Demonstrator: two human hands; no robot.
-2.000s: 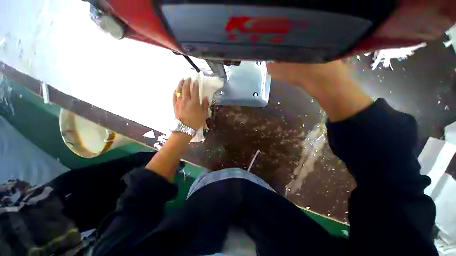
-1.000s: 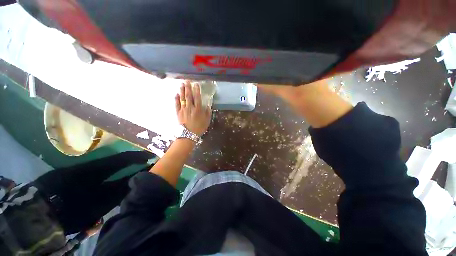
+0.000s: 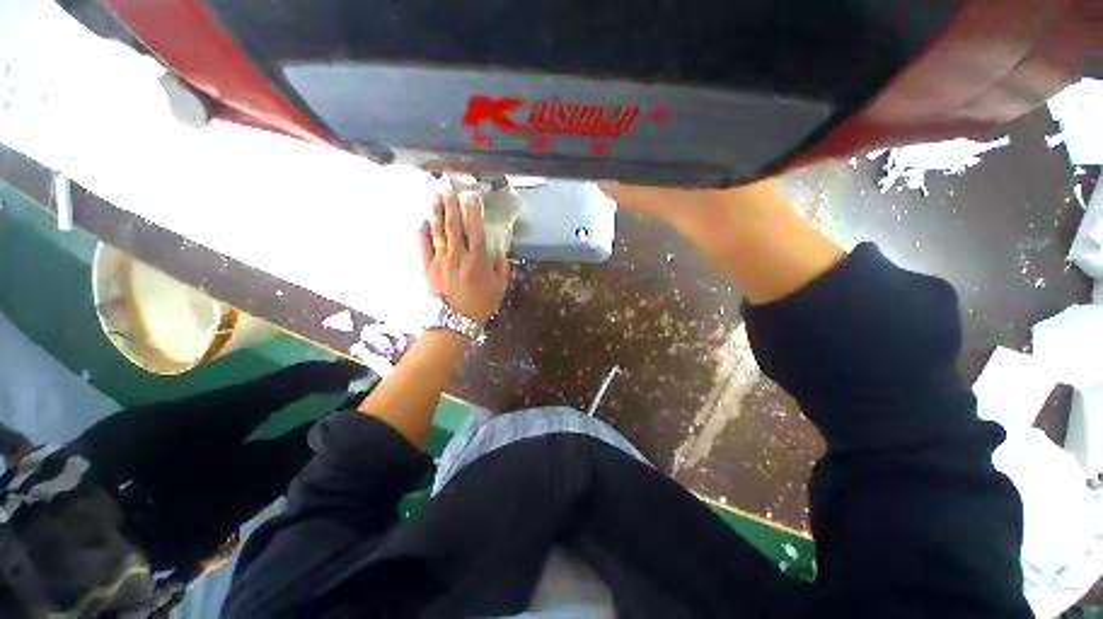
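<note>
The red-and-black cutting machine (image 3: pixel 569 115) fills the top of the view. Its silver base plate (image 3: pixel 566 223) shows below the motor on the brown table. The white fabric lay (image 3: pixel 302 200) covers the table at the left and reaches the base plate. My left hand (image 3: pixel 463 260), with a ring and a watch, lies flat on the lay's right end, fingers slightly apart, close beside the base plate. My right hand (image 3: pixel 696 208) is mostly hidden under the motor body; only its rear part and wrist show, so its grip cannot be seen.
The brown table (image 3: pixel 605 327) carries small scraps. White offcuts (image 3: pixel 937 160) lie at upper right, and white cut stacks (image 3: pixel 1040 447) at the right. A cream bucket (image 3: pixel 163 312) stands on the green floor at left. A person's patterned sleeve (image 3: pixel 73 532) is at lower left.
The motor body fills more of the top than two seconds ago, and less of the base plate shows. My left hand stays on the lay's end. The view has shifted slightly.
</note>
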